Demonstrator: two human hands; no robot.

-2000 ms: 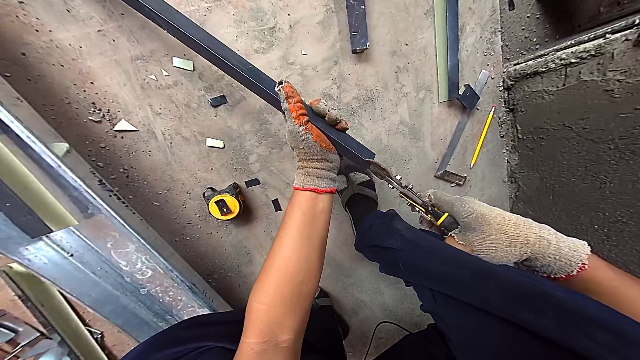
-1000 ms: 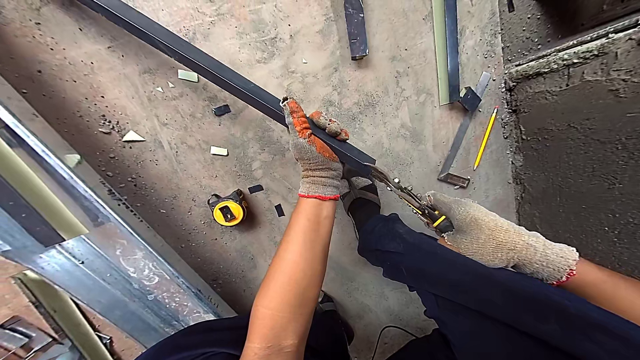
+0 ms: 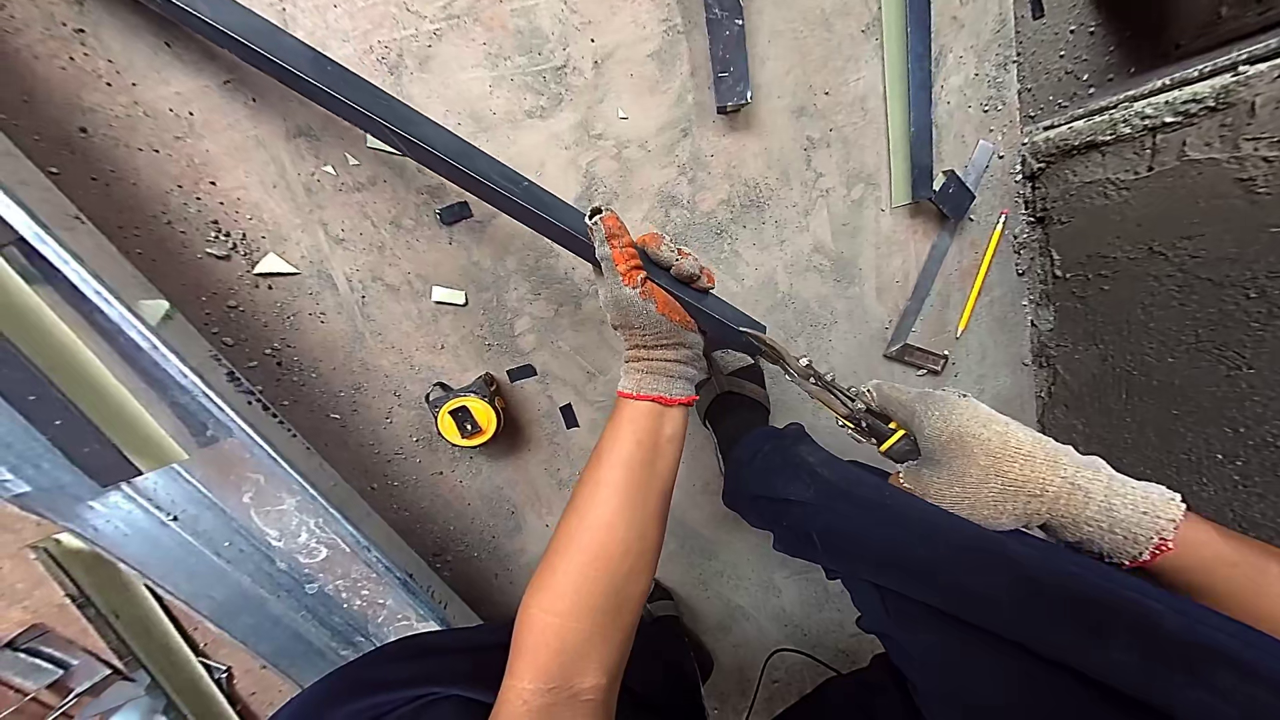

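My left hand (image 3: 652,310), in a knit glove with an orange-coated palm, grips a long dark metal channel (image 3: 430,135) close to its lower right end. The channel slants from the upper left down to just above my foot. My right hand (image 3: 985,455), in a matching glove, holds a pair of tin snips (image 3: 820,385) with black and yellow handles. The tips of the snips meet the end of the channel; how far the blades are apart cannot be made out. My right fingers are mostly hidden behind the glove's back and the handle.
On the concrete floor lie a yellow tape measure (image 3: 469,420), a yellow pencil (image 3: 982,273), a metal try square (image 3: 925,290), dark and pale strips (image 3: 908,100) and small offcuts (image 3: 275,265). Metal sheets (image 3: 230,540) lie at lower left. A rough-edged, dark cement surface (image 3: 1165,290) is at right.
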